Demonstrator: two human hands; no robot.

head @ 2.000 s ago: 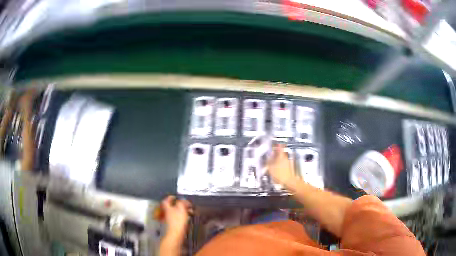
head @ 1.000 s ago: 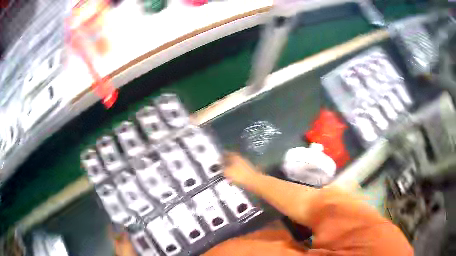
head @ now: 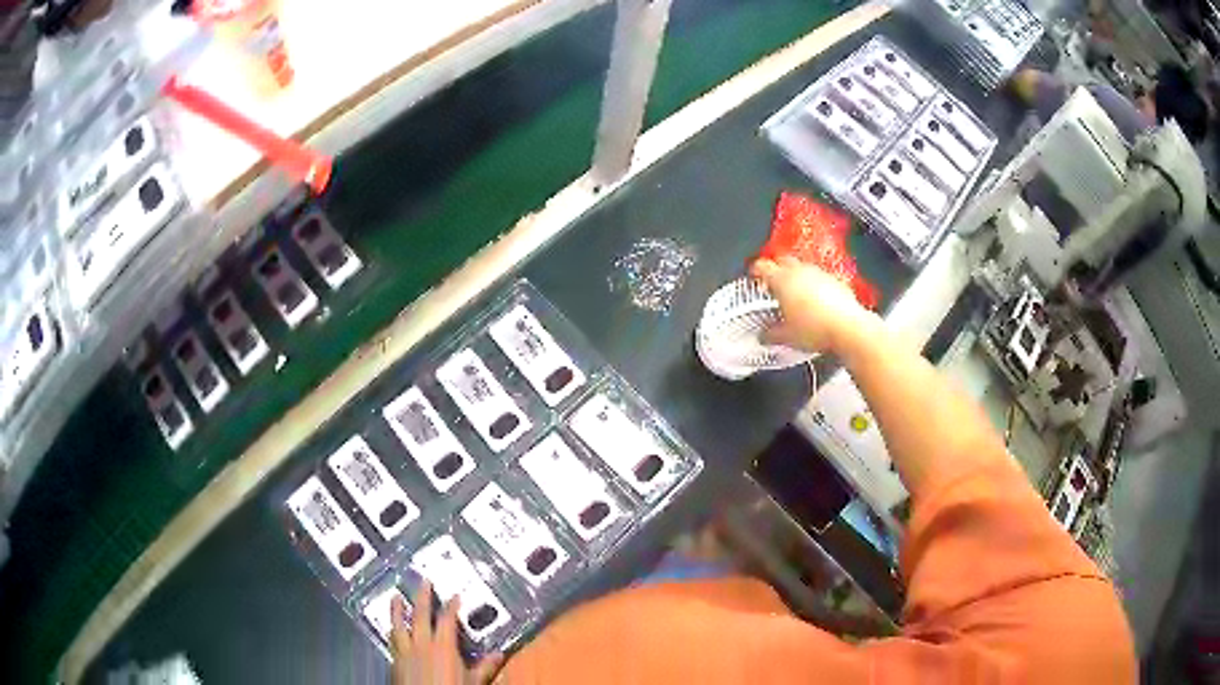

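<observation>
A clear blister tray (head: 605,371) lies on the bench, with white housings (head: 513,530) in two rows. Each housing shows a dark oval near one end. My left hand (head: 431,645) is at the tray's lower left corner, fingers spread over the housings there, holding nothing visible. My right hand (head: 807,305) is at the upper right rim of a small white fan (head: 733,335), its fingers closed on that rim; the hand hides part of the fan.
A red bag (head: 819,241) lies behind the fan, crumpled clear plastic (head: 653,273) left of it. Another filled tray (head: 859,157) lies at upper right. More housings (head: 238,331) are on the green conveyor (head: 462,174). A machine (head: 1070,221) stands right; a post (head: 625,101) rises at the belt rail.
The camera view has turned. A tray of housings now lies on the conveyor, apart from the bench tray. My right hand has moved from the housings to the fan.
</observation>
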